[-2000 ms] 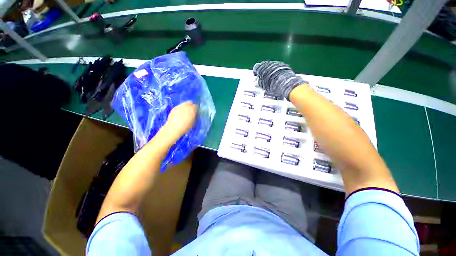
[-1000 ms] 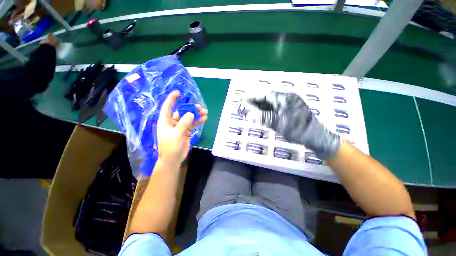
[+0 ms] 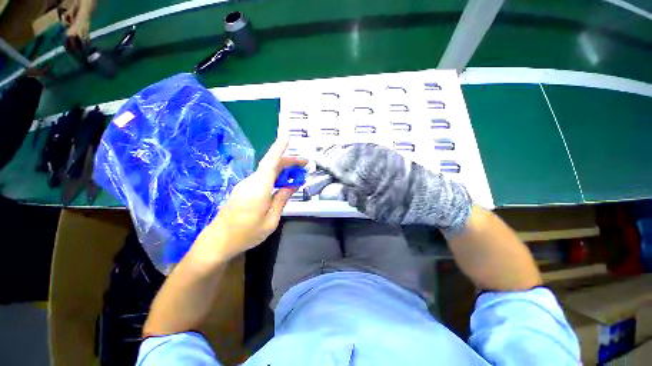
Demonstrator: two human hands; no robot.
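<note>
My bare left hand (image 3: 250, 204) pinches a small blue rubber sleeve (image 3: 291, 176) between thumb and fingers, above the near left corner of the white foam tray (image 3: 472, 168). My gloved right hand (image 3: 393, 182) grips a small silver motor (image 3: 316, 183), mostly hidden by the fingers, with its end at the sleeve. I cannot tell how far the motor is inside the sleeve. The tray holds rows of motors in its pockets. A clear bag of blue sleeves (image 3: 171, 154) lies left of my left hand.
A dark cylinder with a black handle (image 3: 239, 30) lies on the green conveyor (image 3: 400, 36). Black parts (image 3: 71, 146) lie left of the bag. A carton of black parts (image 3: 71, 286) stands below the bench edge. A grey post (image 3: 472, 32) rises behind the tray. Another person's hand (image 3: 77, 23) shows at upper left.
My left hand has come away from the bag with the sleeve and moved to the tray's edge. My right hand has brought the motor against it. The view has shifted right.
</note>
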